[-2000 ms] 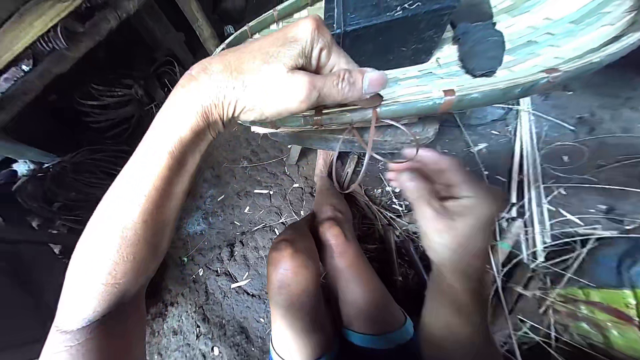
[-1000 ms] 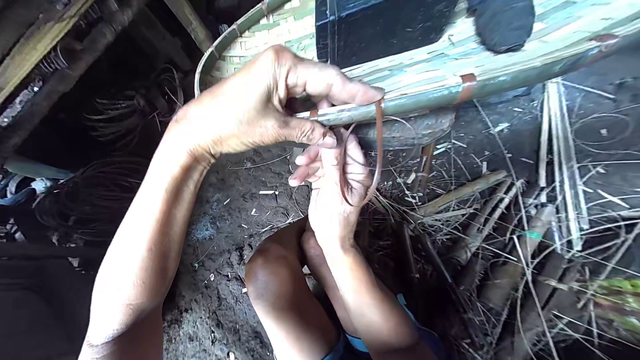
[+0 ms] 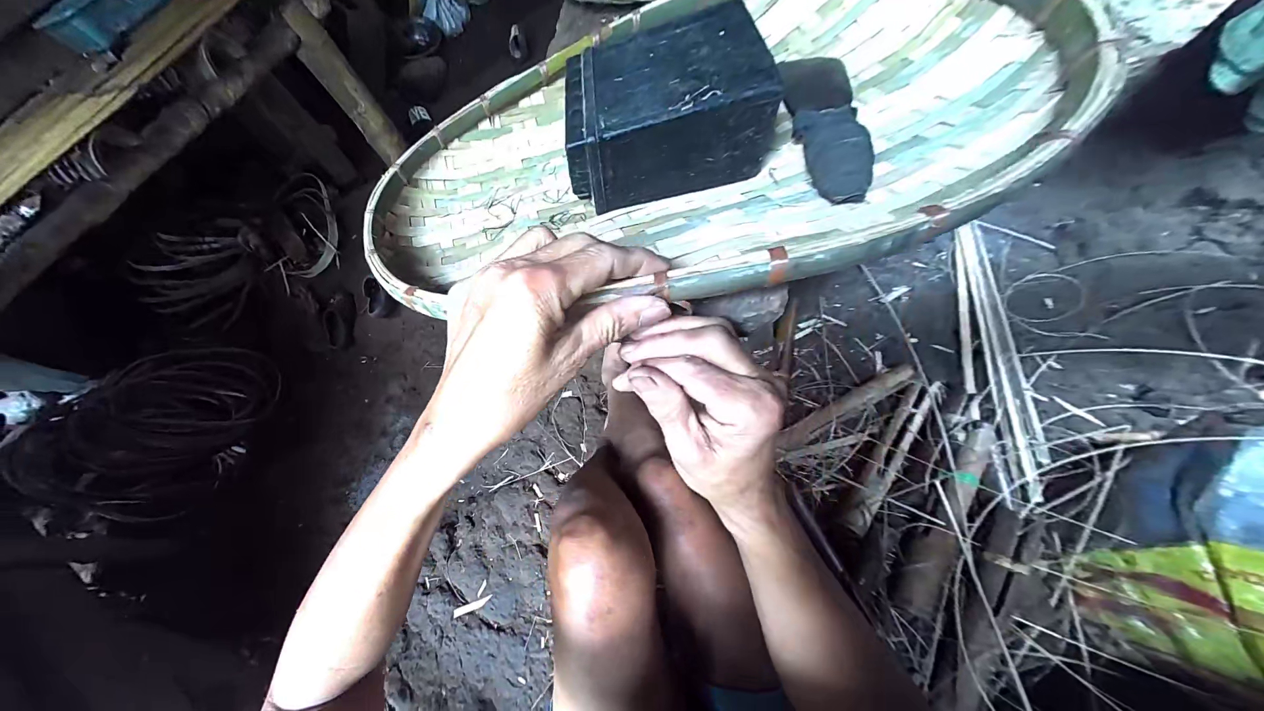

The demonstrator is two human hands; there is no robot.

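A large round woven bamboo tray (image 3: 948,109) slants across the top of the head view, its thick rim bound at intervals with reddish-brown strips. My left hand (image 3: 543,306) grips the near rim, fingers over the top and thumb below, beside a brown binding (image 3: 660,286). Just below the rim, my right hand (image 3: 706,395) has its thumb and fingers pinched together close to my left thumb. Most of the binding strip is hidden by the fingers, so what the right hand pinches is not plain. Inside the tray rest a black box (image 3: 681,109) and a dark cloth-like bundle (image 3: 837,153).
Coiled strips (image 3: 148,425) lie in shadow at the left, under a wooden bench (image 3: 118,89). Split bamboo strips (image 3: 997,365) and sticks (image 3: 849,405) litter the ground at the right, near a green and yellow sack (image 3: 1165,602). My knees are below the hands.
The loop of brown strip hanging below the rim in the earlier frames no longer shows. My right hand went from apart to close beside my left thumb. The view has shifted, showing more of the tray.
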